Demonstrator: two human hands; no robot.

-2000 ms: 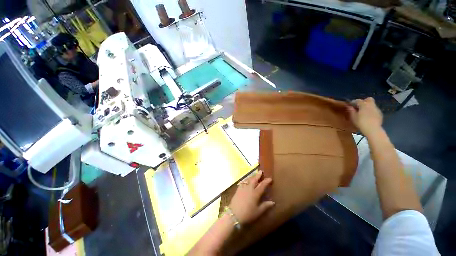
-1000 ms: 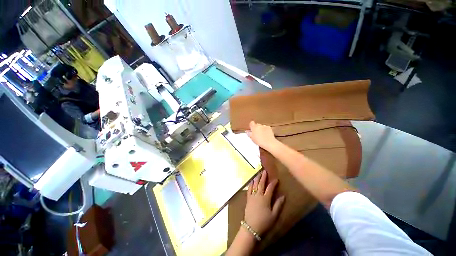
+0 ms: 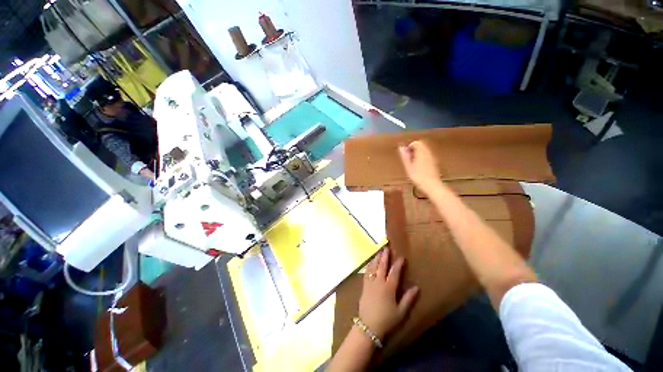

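A large brown garment panel (image 3: 458,254) lies to the right of the yellow sewing template (image 3: 320,247), its near part draped over the table's front. Its far part is a wide brown flap (image 3: 494,154) beyond a dark seam line. My left hand (image 3: 384,294) rests flat on the panel beside the template's near right edge, fingers spread. My right hand (image 3: 420,166) is over the far flap, fingers curled together; whether it pinches anything cannot be told. The white pattern sewing machine (image 3: 203,174) stands at the template's far left, its metal clamp (image 3: 291,171) behind the template.
A control screen (image 3: 58,174) stands at the left. A tied brown strip bundle (image 3: 131,327) sits at the lower left. Thread cones (image 3: 243,43) stand behind the machine. A person (image 3: 120,131) is beyond the machine. A grey surface (image 3: 603,269) is at right, a blue bin (image 3: 487,64) farther back.
My right hand has moved from the flap's right end to its left part, then slightly farther away over the flap. The flap now lies more spread out. My left hand stays beside the template.
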